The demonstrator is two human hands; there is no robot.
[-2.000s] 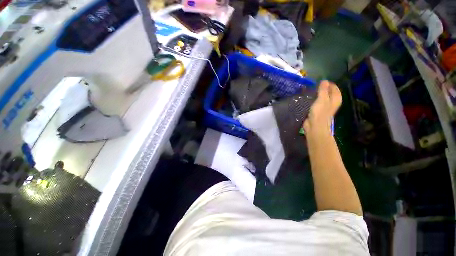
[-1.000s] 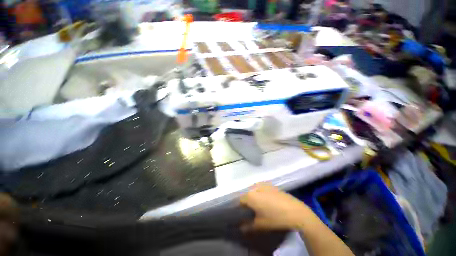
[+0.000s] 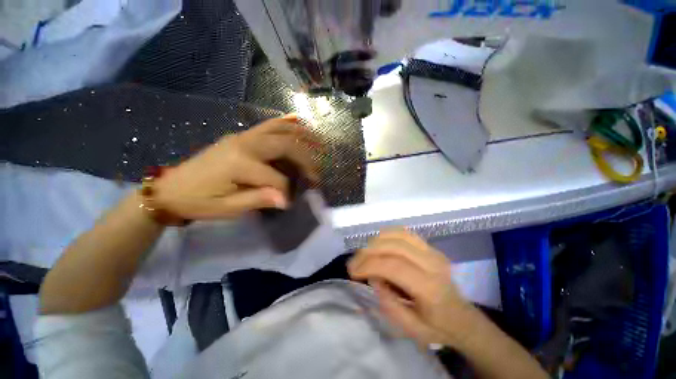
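A dark speckled garment panel with pale grey-white backing lies on the machine bed and hangs over its front edge. My left hand is on the panel just in front of the lit needle area. Its thumb and fingers pinch a turned-up edge, with a blurred dark patch just below. My right hand is lower, in front of the table edge, with curled fingers; whether it holds anything is hidden. The presser foot and needle are not clear in the glare beneath the machine head.
A curved grey fin-shaped piece with a dark band lies right of the needle. Scissors with green and yellow handles lie at the table's right end. The blue basket, holding dark pieces, stands at lower right, below the table edge.
The view has turned from the basket side to the machine head and come closer. My left hand has moved to the panel near the needle. My right hand no longer holds out the dark fabric.
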